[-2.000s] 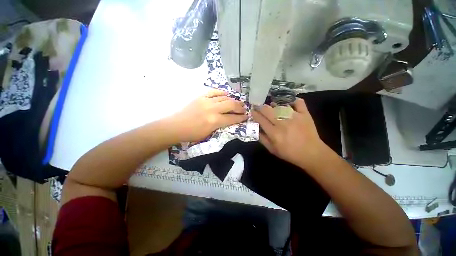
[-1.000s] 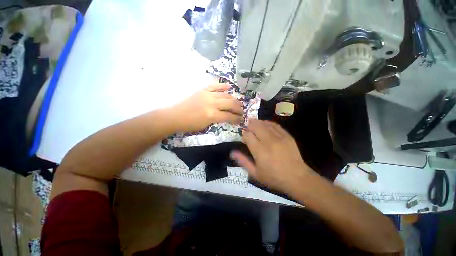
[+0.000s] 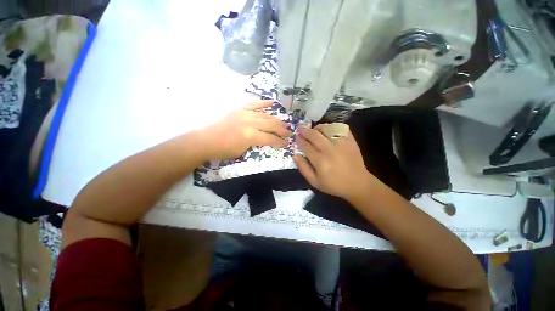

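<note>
The white floral lace overlay (image 3: 246, 159) lies under the sewing machine head (image 3: 365, 42) and runs up behind the needle area. The black fabric panel (image 3: 377, 146) lies to the right, with short black tabs (image 3: 262, 201) sticking out below the lace. My left hand (image 3: 246, 132) rests flat on the lace, left of the presser foot (image 3: 298, 113). My right hand (image 3: 331, 159) presses on the work just in front of the foot, fingertips close to my left fingertips. Neither hand visibly grips the cloth. A yellowish round piece (image 3: 336, 130) shows at my right knuckles.
A plastic-wrapped grey cylinder (image 3: 244, 42) hangs left of the head. Black-handled scissors (image 3: 534, 220) and small metal bobbins (image 3: 501, 237) lie at the table's right end. A printed ruler (image 3: 201, 209) runs along the front edge. Cut pieces (image 3: 30, 115) lie at left beyond a blue edge.
My right hand has moved up and closer to the foot, over the fabric's edge. Compared with the oldest frame, the black tabs lie spread out below the lace. My left hand stays on the lace.
</note>
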